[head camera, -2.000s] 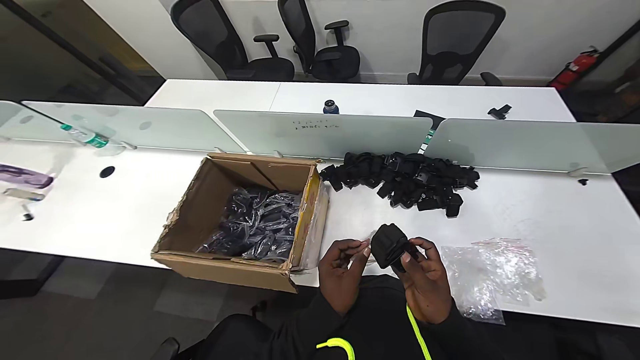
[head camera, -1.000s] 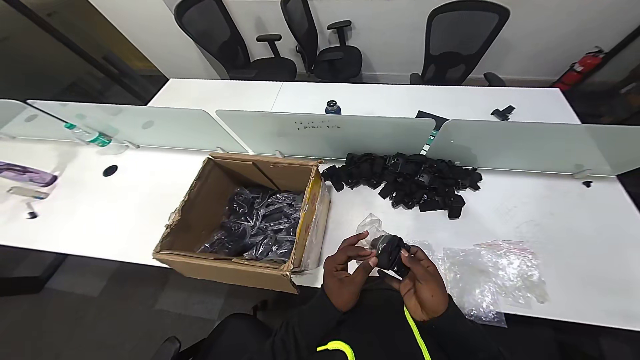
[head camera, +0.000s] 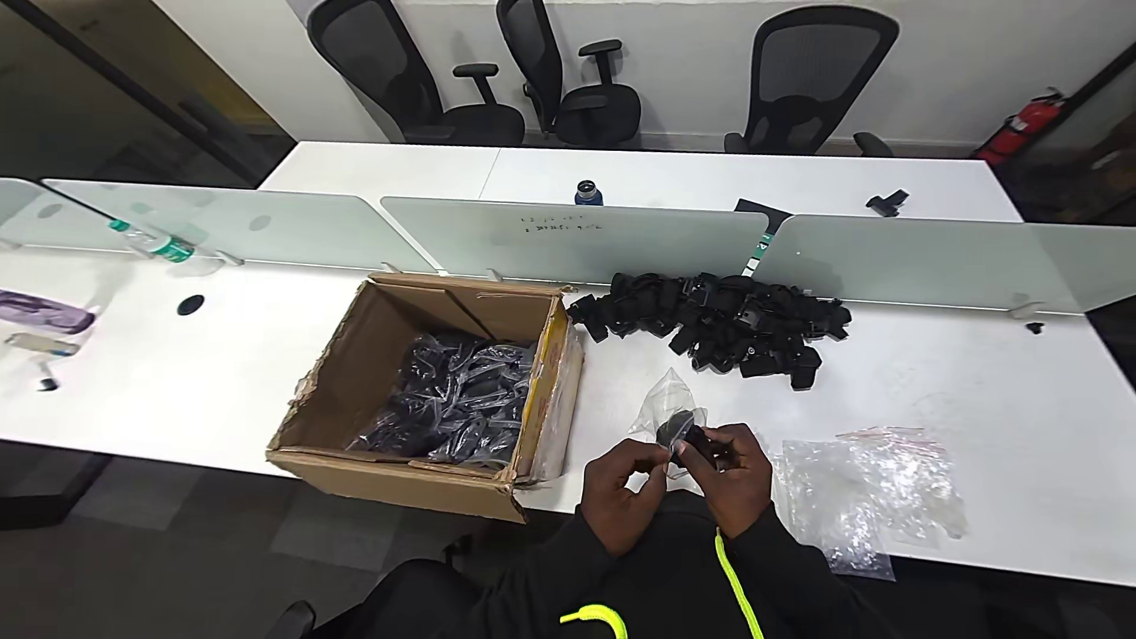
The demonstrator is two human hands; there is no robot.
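Near the desk's front edge, my left hand (head camera: 624, 493) pinches the edge of a clear plastic bag (head camera: 666, 404). A black item (head camera: 679, 429), too small to name exactly, is partly inside the bag, and my right hand (head camera: 732, 475) grips its right side. Beyond my hands lies a pile of similar black items (head camera: 741, 324), close to the frosted divider. Left of my hands stands an open cardboard box (head camera: 342, 377) holding black items in clear bags (head camera: 457, 399). Several flat clear plastic bags (head camera: 874, 488) lie to the right of my right hand.
A frosted glass divider (head camera: 577, 244) runs along the back of the white desk (head camera: 1003, 426). At the left lie a plastic bottle (head camera: 155, 244) and a purple package (head camera: 40, 311). Behind the divider stand a dark bottle (head camera: 587, 193) and a small black object (head camera: 887, 203).
Two seconds ago the black item was in my hands with no bag plainly around it. A clear bag now surrounds part of it. Both hands have stayed near the same place.
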